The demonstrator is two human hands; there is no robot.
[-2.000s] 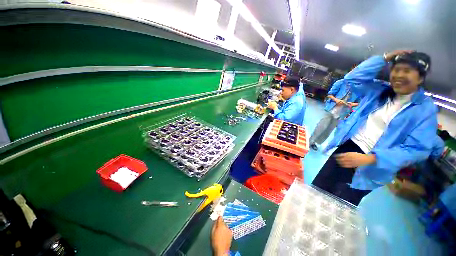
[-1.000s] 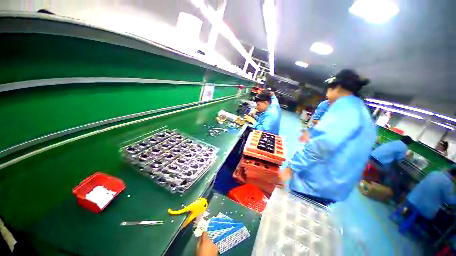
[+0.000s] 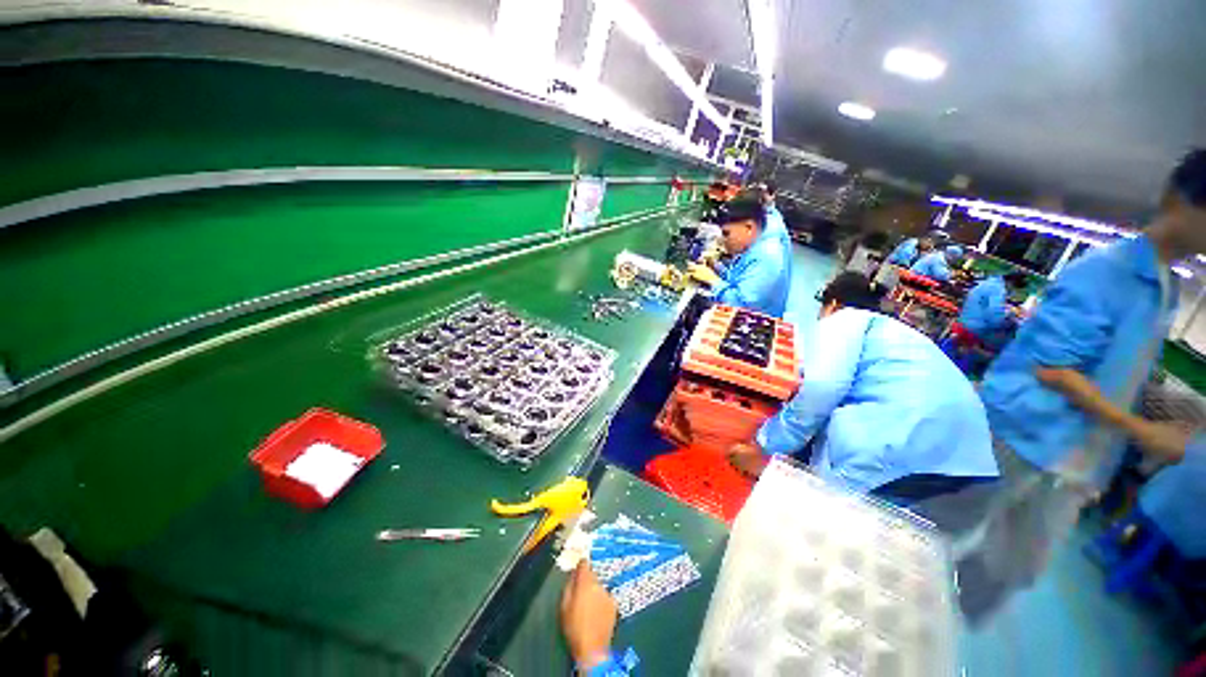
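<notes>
My right hand (image 3: 587,616) reaches up from the bottom edge over the low green side table. Its fingertips are at small whitish pieces (image 3: 575,545) beside blue-and-white patterned sticker sheets (image 3: 642,566); the grip is too small and blurred to tell. My left hand is not in view. A yellow air blow gun (image 3: 545,503) lies at the bench edge just above my right hand. A clear blister tray (image 3: 496,377) filled with dark round units lies on the bench. A small red parts bin (image 3: 316,458) holds white pieces. A thin silver tool (image 3: 427,534) lies flat.
Empty clear blister trays (image 3: 827,582) are stacked right of the side table. Behind are a red stool (image 3: 694,479) and stacked orange-red trays (image 3: 725,397). A person (image 3: 886,397) bends beside them; another (image 3: 1078,357) stands at right. A black fixture (image 3: 80,622) is cut off lower left.
The person near the orange-red trays has turned away and bent down towards the stool. Another person has come into view at right. The camera view has shifted; my right hand stays by the sheets.
</notes>
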